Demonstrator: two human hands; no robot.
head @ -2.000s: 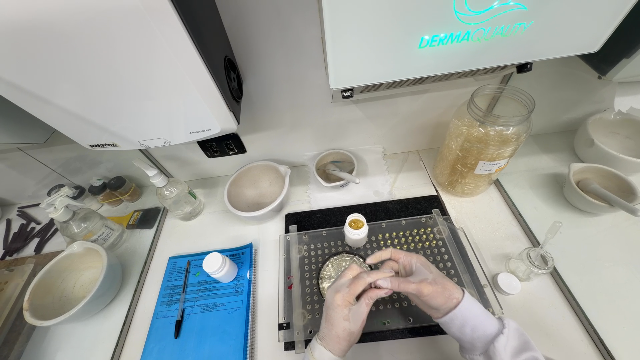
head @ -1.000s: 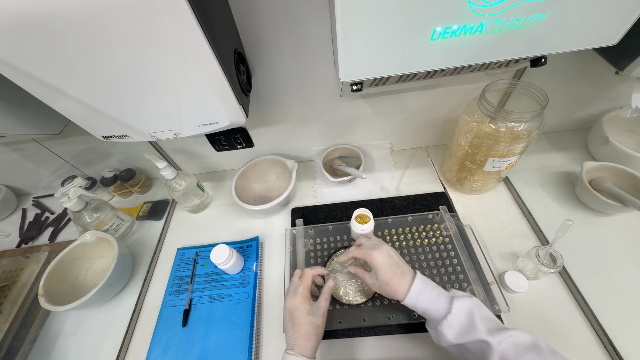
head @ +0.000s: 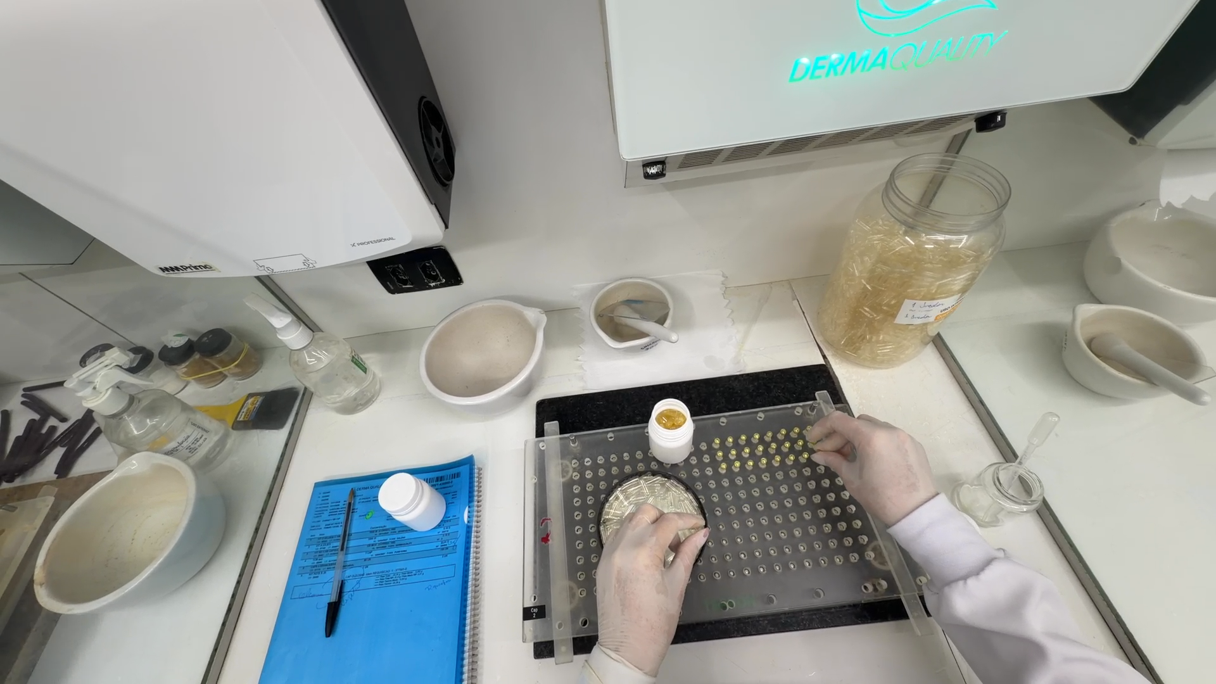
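Note:
A clear capsule-filling plate (head: 760,551) with rows of holes lies on a black board (head: 703,385). Yellow-filled capsules (head: 760,450) stand in its upper right holes. My right hand (head: 869,461), gloved, has its fingertips together at the right end of those rows; whether a capsule is between them cannot be told. My left hand (head: 651,579), also gloved, is over a round dish of empty clear capsules (head: 646,499), thumb and forefinger close together at its right edge; any capsule there is too small to tell. An open white bottle (head: 671,437) with yellow contents stands on the plate above the dish.
A blue spiral notebook (head: 380,570) with a pen (head: 340,560) and closed white bottle (head: 411,502) lies left. Mortars (head: 483,356) and a small mortar with pestle (head: 631,313) stand behind. A large capsule jar (head: 912,261) is back right; a small glass jar with dropper (head: 997,494) stands right.
My hands were together over the dish; now my right hand has moved away to the right, to the upper right rows of the plate. My left hand has stayed by the dish.

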